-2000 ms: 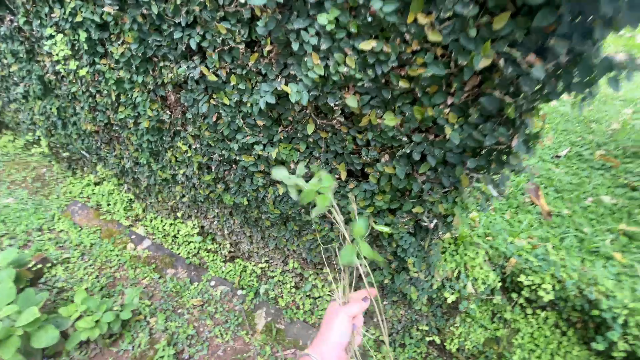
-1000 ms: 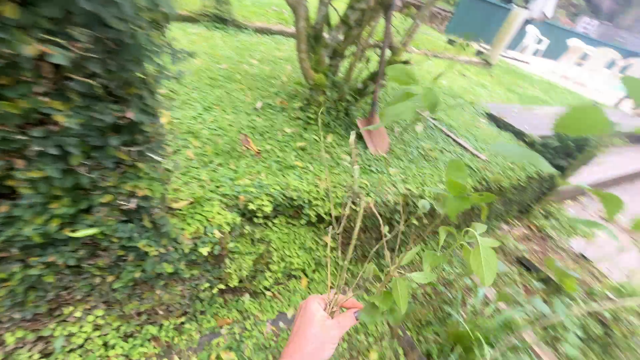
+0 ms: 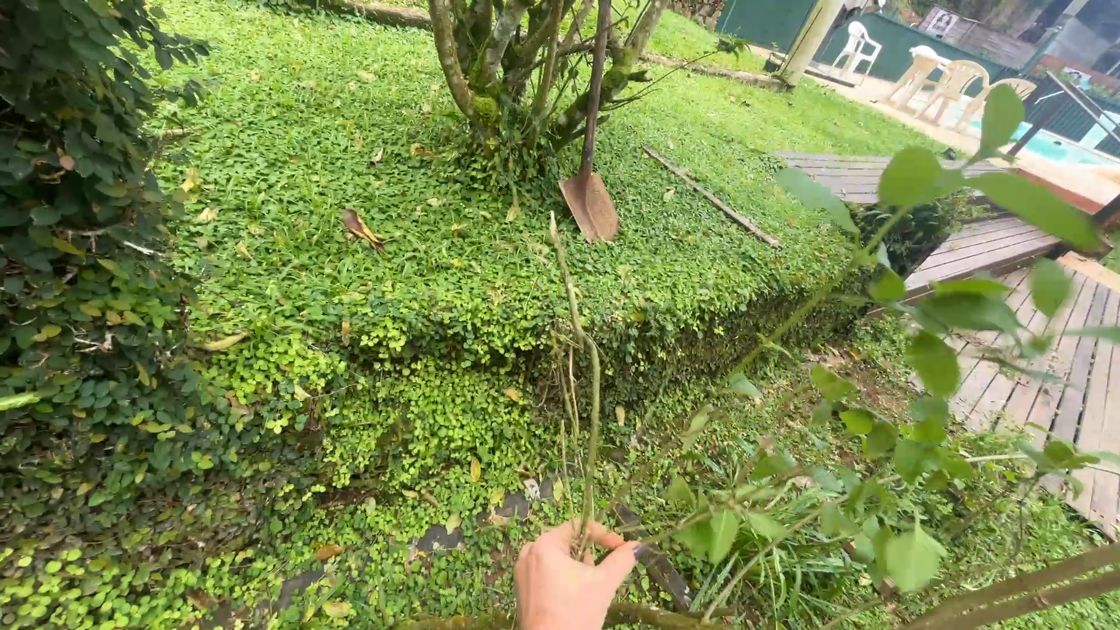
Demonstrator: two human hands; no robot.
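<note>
My left hand (image 3: pixel 570 573) comes in at the bottom centre, thumb and fingers closed on a few thin plant stems (image 3: pixel 593 420). The stems stand nearly upright above the fingers; the tallest is bent, with a pale upper end. Right of the hand, a leafy green branch (image 3: pixel 914 556) spreads across the near foreground, partly blurred; whether any of its twigs are in my grip cannot be told. My right hand is out of view.
A leafy hedge (image 3: pixel 79 350) rises at left. Beyond a plant-covered bank (image 3: pixel 682 350), a shovel (image 3: pixel 591 208) leans by a multi-stemmed tree (image 3: pixel 499 79). A stick (image 3: pixel 709 195) lies on the ground cover. Wooden decking (image 3: pixel 1041 341), plastic chairs (image 3: pixel 954 86) and a pool (image 3: pixel 1054 147) are at right.
The view has swung right from the hedge to the bank and tree. My left hand still grips stems; the leaves seen on the bunch at first no longer show above my fingers.
</note>
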